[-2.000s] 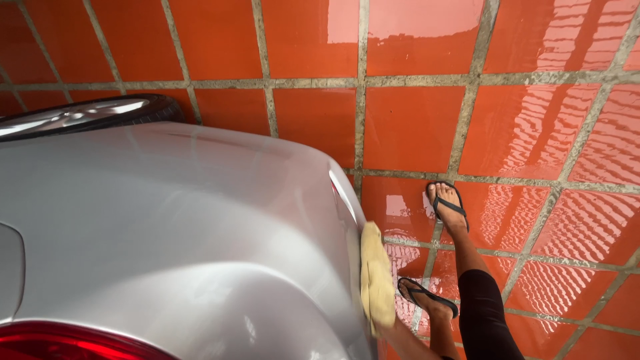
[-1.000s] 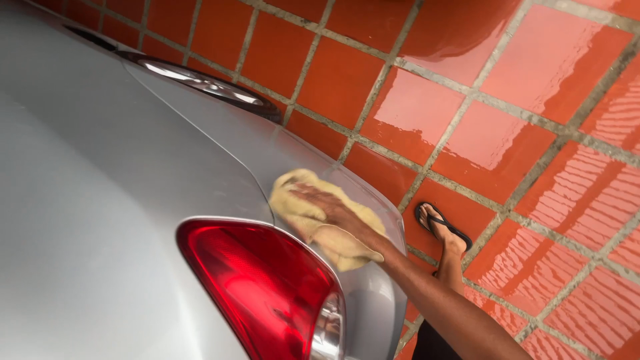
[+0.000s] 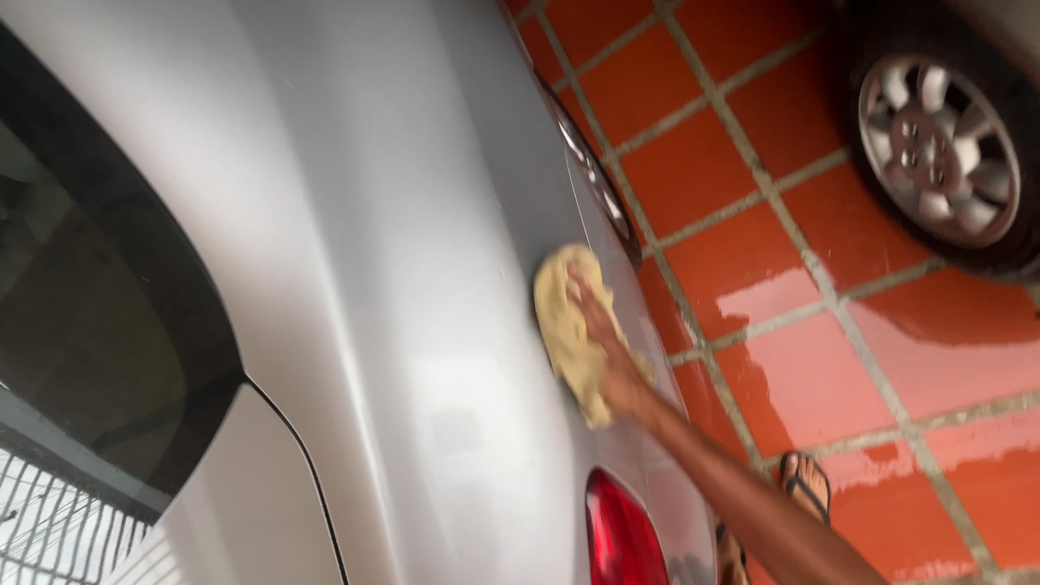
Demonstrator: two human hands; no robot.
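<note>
My right hand (image 3: 605, 345) lies with its fingers spread over a bunched yellow cloth (image 3: 561, 321), pressed against the silver rear side panel (image 3: 439, 268) of a car. Just below the cloth is the red taillight (image 3: 624, 532). The car's wheel (image 3: 600, 183) shows past the panel, above the hand. Dark rear window glass (image 3: 89, 268) fills the left side, with a panel seam curving below it. My left hand is out of view.
Orange floor tiles (image 3: 691, 171) with pale joints bear wet, shiny patches. At the upper right stands another vehicle's wheel (image 3: 938, 154). My feet, in black flip-flops (image 3: 812, 496), are beside the car at the lower right.
The hand and cloth were beside the taillight's outer edge a second ago and are now farther along the panel. The view has swung, bringing in the rear window and the second vehicle's wheel.
</note>
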